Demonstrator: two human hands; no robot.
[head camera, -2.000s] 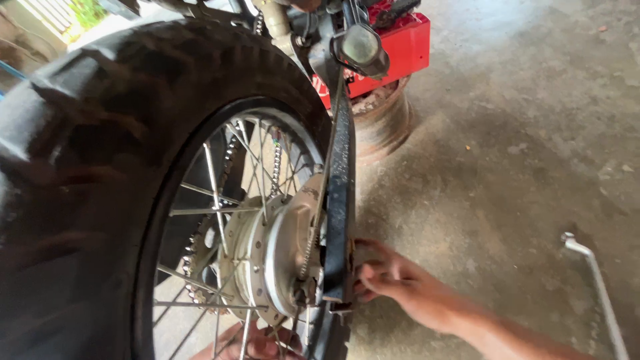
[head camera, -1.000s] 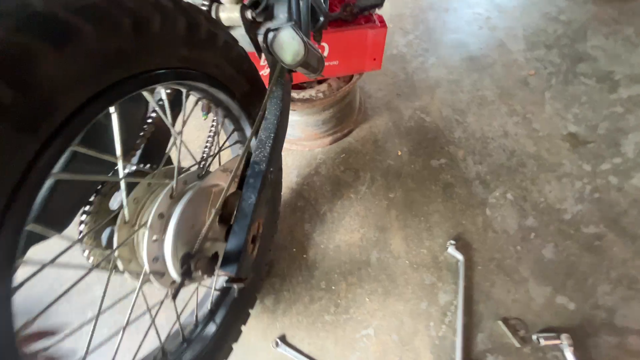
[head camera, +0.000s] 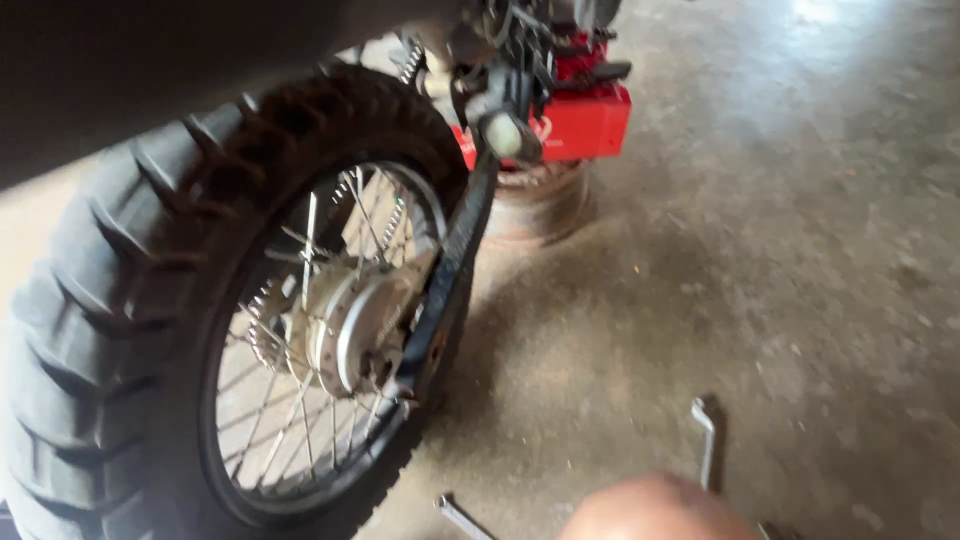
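Note:
Neither my left hand nor my right hand shows at this moment. A motorcycle's rear wheel with a knobbly tyre (head camera: 120, 322) fills the left side, its spokes running to a metal drum hub (head camera: 367, 330). A black swingarm (head camera: 450, 277) slopes down along the hub's right side. Behind the spokes are the rear sprocket (head camera: 266, 330) and part of the chain (head camera: 394, 223). A ring spanner (head camera: 707, 442) lies on the floor at the lower right, and the end of another spanner (head camera: 459, 517) shows at the bottom edge.
A red box (head camera: 585, 124) rests on a rusty wheel rim (head camera: 536, 210) behind the swingarm. Concrete floor (head camera: 787, 300) spreads to the right. A bare knee (head camera: 660, 514), blurred, covers part of the floor at the bottom. A dark blurred part (head camera: 187, 67) crosses the top left.
Two seconds ago both hands were at the hub and swingarm end; now neither is in view. A knee has come into view at the bottom. The view has shifted and now takes in more tyre.

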